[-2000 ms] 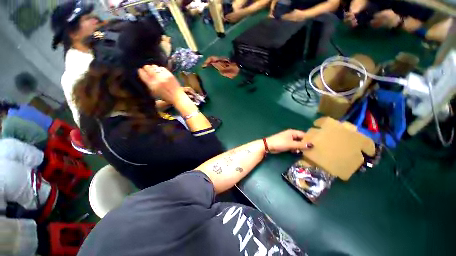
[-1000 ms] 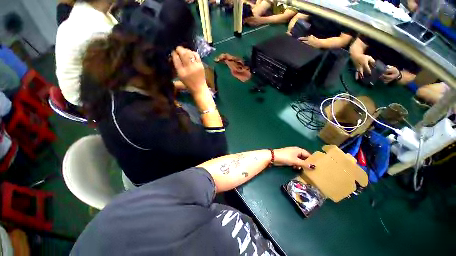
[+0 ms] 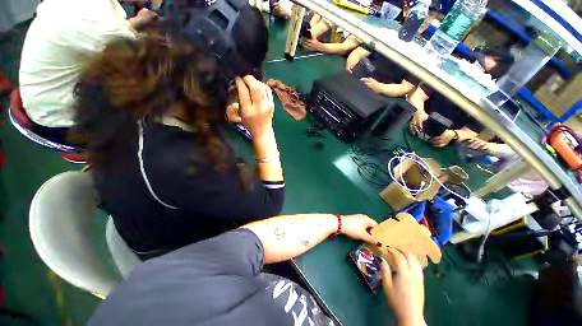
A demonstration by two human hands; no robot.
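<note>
The open retail box (image 3: pixel 368 267) sits on the green bench, with shiny bagged accessories showing dark, white and red bits inside. Its brown lid (image 3: pixel 408 237) stands open on the far side. My left hand (image 3: pixel 357 227) reaches in from the left and grips the lid's left edge between thumb and fingers. My right hand (image 3: pixel 403 280) is over the right side of the box, fingertips at the lid and box edge, and covers part of both. Whether it holds anything is hidden.
An open brown carton (image 3: pixel 399 196) with white cable (image 3: pixel 410 173) and a blue parts bin (image 3: pixel 440 218) stand behind the box. Loose black wires, a black equipment case (image 3: pixel 348 105) and a brown cloth (image 3: pixel 288 100) lie farther back. A person sits close on the left.
My right hand has come into view and moved over the box. My left hand still holds the lid. The view has shifted, showing more of the upper shelf and bench at the right.
</note>
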